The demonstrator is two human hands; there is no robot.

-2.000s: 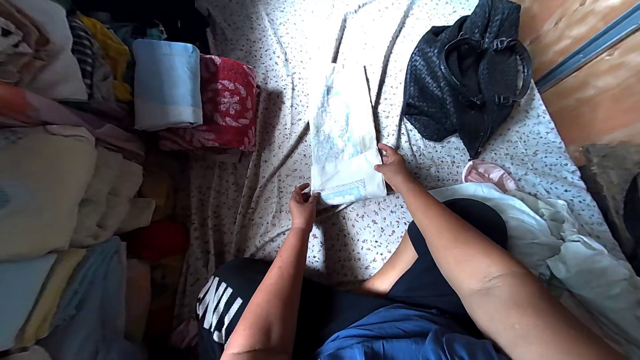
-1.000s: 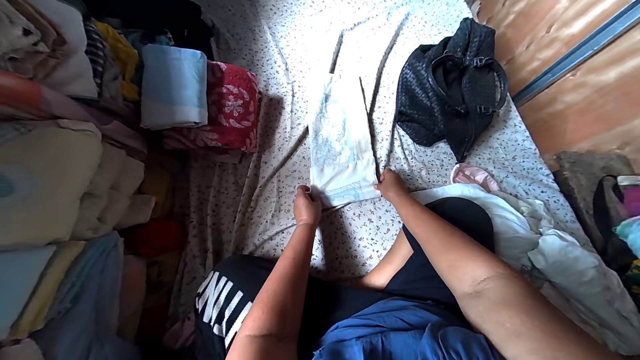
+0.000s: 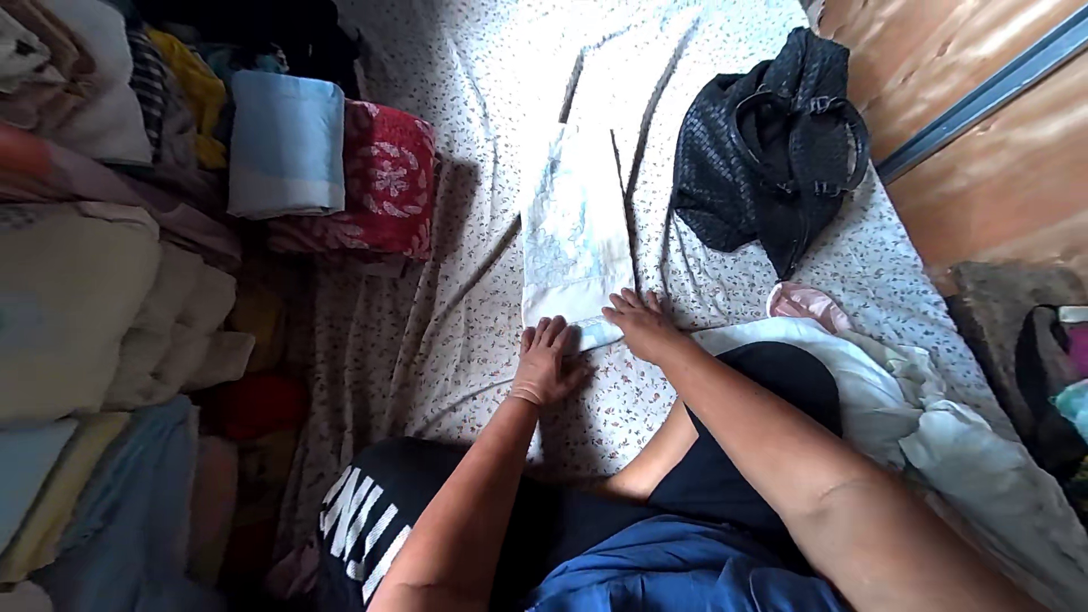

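Note:
A long folded white cloth with a pale blue print (image 3: 578, 221) lies flat on a floral bed sheet (image 3: 476, 340) in front of me. My left hand (image 3: 546, 361) rests on its near left corner, palm down with the fingers apart. On the near right corner lies my right hand (image 3: 643, 323), its fingers also spread over the edge. Between the hands, the near end shows a narrow turned strip with pale blue on it. Neither hand grips the cloth.
A black woven handbag (image 3: 765, 153) lies at the upper right. Left stand a folded light blue cloth (image 3: 287, 144), a folded red patterned towel (image 3: 391, 178) and stacked cloths (image 3: 68, 314). Rumpled white fabric (image 3: 977, 450) and a pink item (image 3: 807, 306) lie beside my right leg.
My fingers were closed at the cloth's near corners; now both hands lie spread on it. The near end now shows a narrower strip.

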